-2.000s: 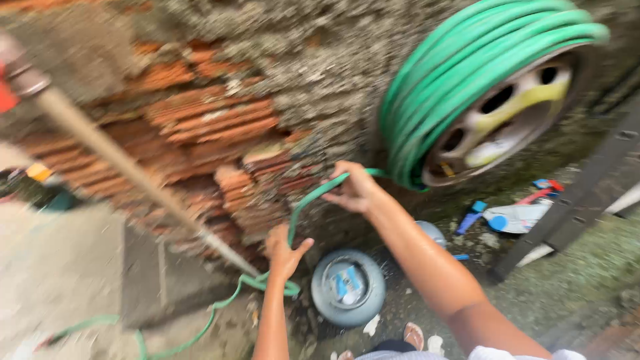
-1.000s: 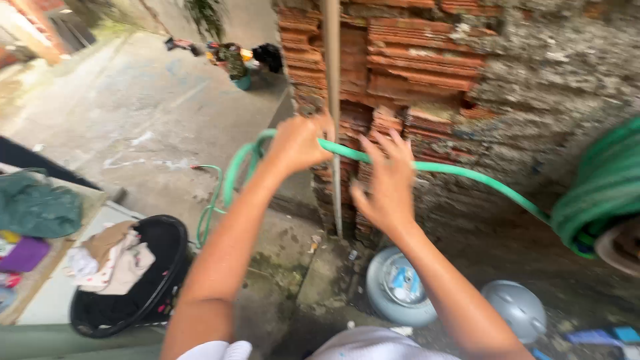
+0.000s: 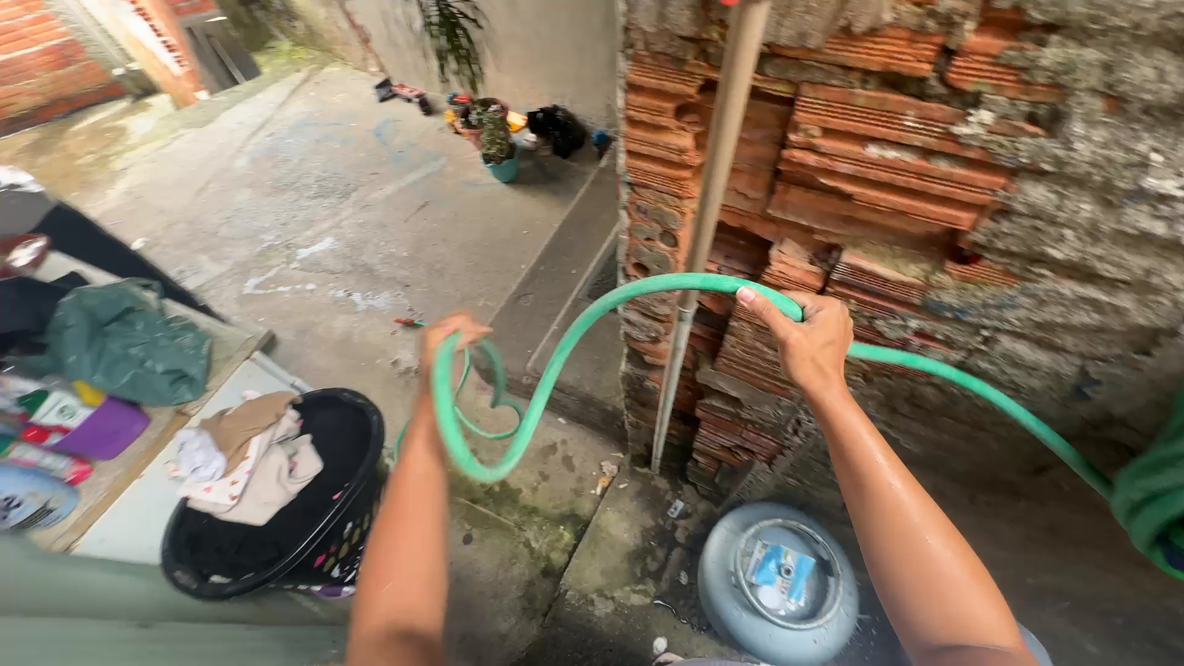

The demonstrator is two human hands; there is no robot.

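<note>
A green garden hose runs in a loose S-curve between my two hands. My right hand grips it in front of the broken brick wall, thumb lying along the top. At centre left, my left hand is closed around another part of the hose, slightly blurred. From the right hand the hose slopes down to a green hose coil cut off by the right edge. A thin end of hose hangs beyond the left hand, its lower part partly hidden by that arm.
A wooden pole leans upright against the brick wall. Below stands a grey gas cylinder. At left are a black laundry basket with clothes and a ledge holding bottles. A potted plant stands farther back.
The view has swung left from the coil towards the yard. My hands, close together a second ago, are now farther apart, with a slack curve of hose between them. My right hand has closed on the hose.
</note>
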